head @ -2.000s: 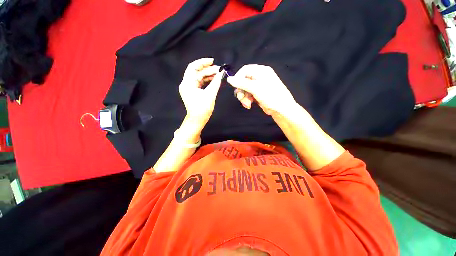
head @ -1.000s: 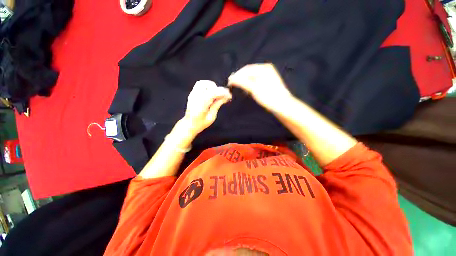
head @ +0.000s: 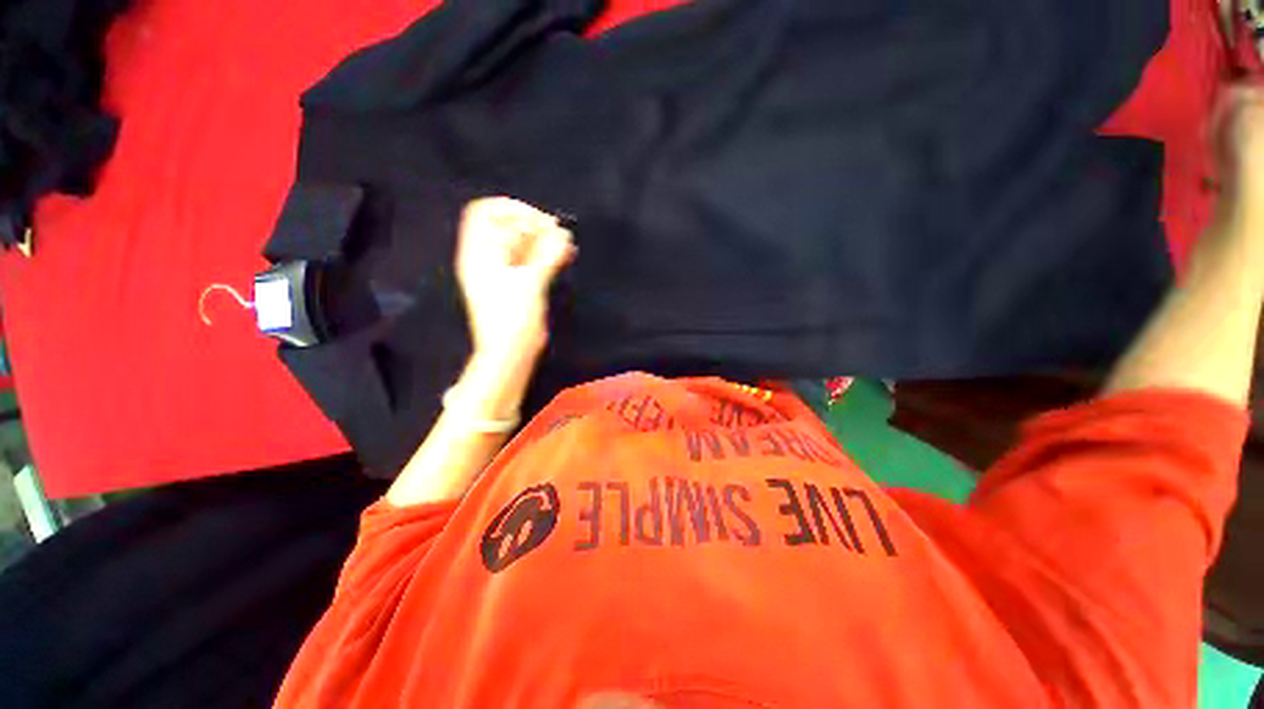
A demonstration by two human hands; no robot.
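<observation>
The dark navy coat (head: pixel 832 208) lies spread across the table, its collar (head: pixel 322 229) towards the left. My left hand (head: pixel 507 256) is over the upper body of the coat, with fingers pinched on its dark cloth. A small dark thing (head: pixel 566 220) shows at the fingertips; I cannot tell if it is a button. My right hand (head: pixel 1238 139) is far out at the right edge, blurred and partly cut off; its fingers are unclear. No needle or thread can be made out.
A hanger hook (head: pixel 222 298) and a white tag (head: pixel 275 303) stick out at the collar. Red cloth (head: pixel 180 402) covers the table. A dark garment pile (head: pixel 53 125) lies at the upper left. Brown cloth (head: pixel 991 416) hangs at the lower right, near green floor.
My right hand has moved from beside my left hand far out to the right edge. My left hand stays pinched at the coat. The white bowl at the top has left the view.
</observation>
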